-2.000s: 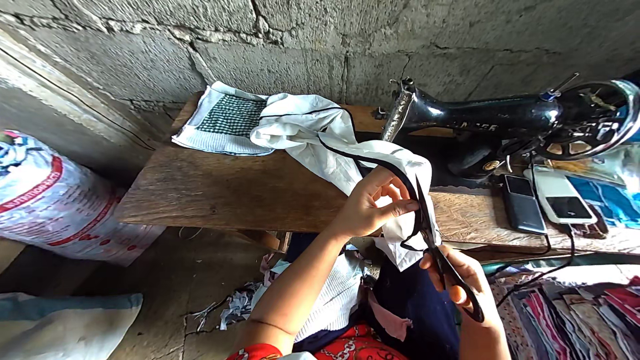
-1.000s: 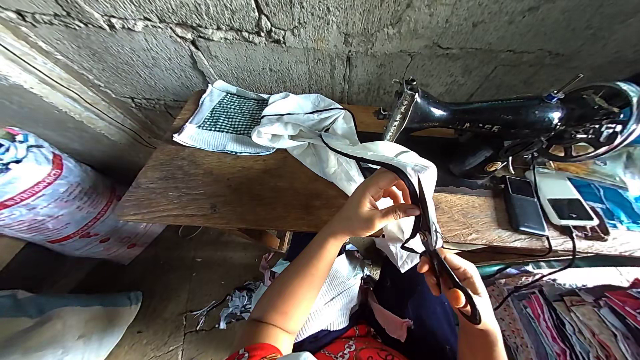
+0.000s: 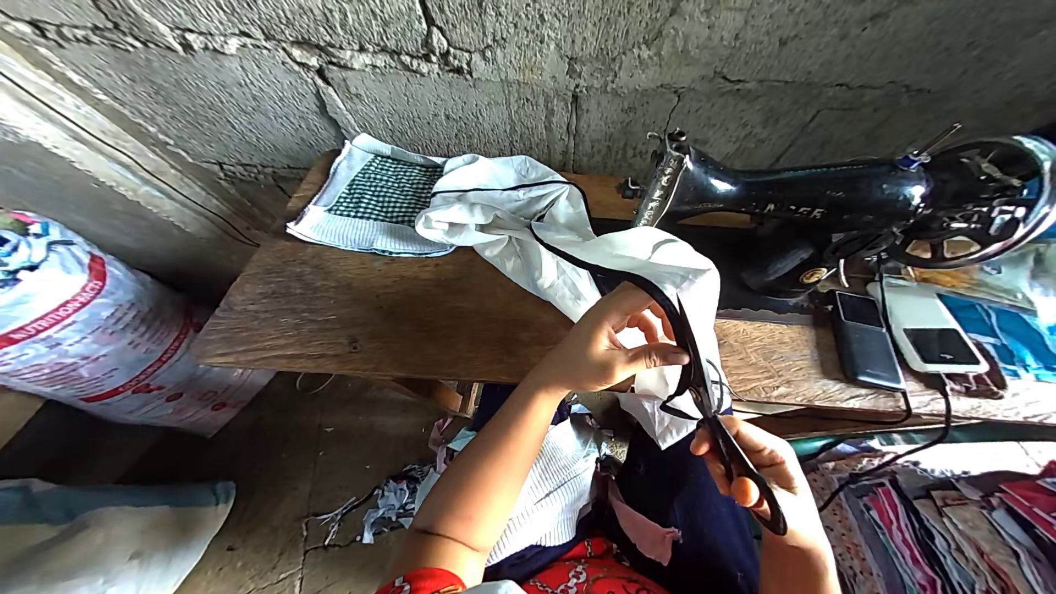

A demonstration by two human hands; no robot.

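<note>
My left hand (image 3: 615, 346) holds the black-edged part of a white cloth (image 3: 511, 247) that lies across the front of the wooden table. My right hand (image 3: 763, 470) grips black-handled scissors (image 3: 726, 454), their blades pointing up along the black binding (image 3: 594, 268) beside my left fingertips. How far the blades are parted cannot be told. The cloth's left part reaches a folded white ribbed piece with a green checked patch (image 3: 388, 190). Its lower end hangs over the table's front edge near the scissors.
A black sewing machine (image 3: 792, 190) stands at the back right. Two corded devices (image 3: 866, 338) lie before it on the wooden table (image 3: 396, 313). A printed sack (image 3: 107, 330) stands left; fabric scraps (image 3: 396, 499) lie on the floor. Folded fabrics (image 3: 949, 528) are at lower right.
</note>
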